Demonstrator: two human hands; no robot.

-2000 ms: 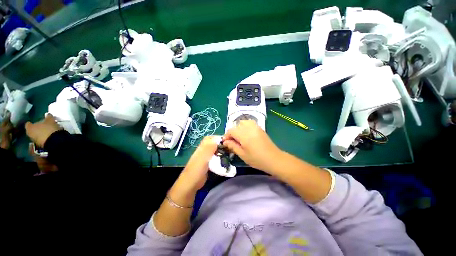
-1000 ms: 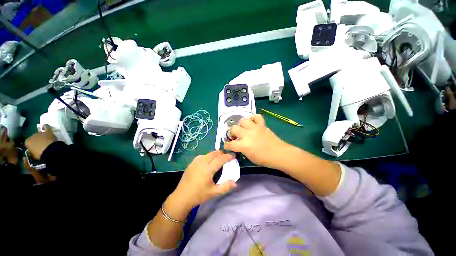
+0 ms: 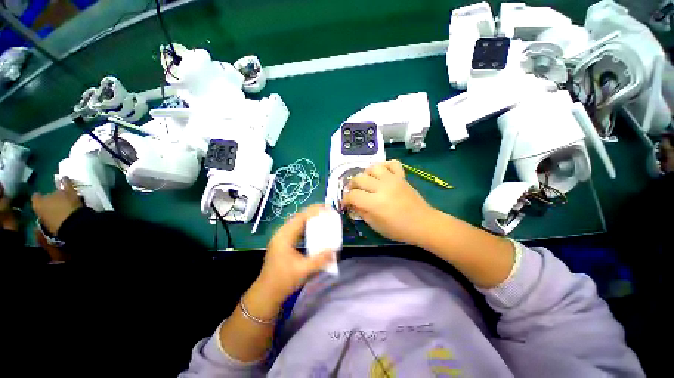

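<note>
A white camera body housing (image 3: 356, 159) with a dark lens and LED panel lies in front of me, its round opening facing me. A white elbow-shaped arm (image 3: 399, 118) is attached at its upper right. My left hand (image 3: 290, 247) holds a small white lens head shell (image 3: 324, 230) just below the opening, its outer side showing. My right hand (image 3: 384, 199) is at the right side of the opening, fingertips bent into it; what they touch is hidden. Dark wires (image 3: 353, 226) show between the shell and my right hand.
Yellow tweezers or a slim tool (image 3: 429, 176) lie right of the body. A pale thin wire tangle (image 3: 294, 190) lies left. White camera units stand in clusters at left (image 3: 240, 177) and right (image 3: 543, 140). Another person's hand (image 3: 58, 207) is at the far left.
The shell in my left hand has turned, its inner parts with dark wires now facing away and its white outside showing. My right hand has moved up from the shell to the body's opening.
</note>
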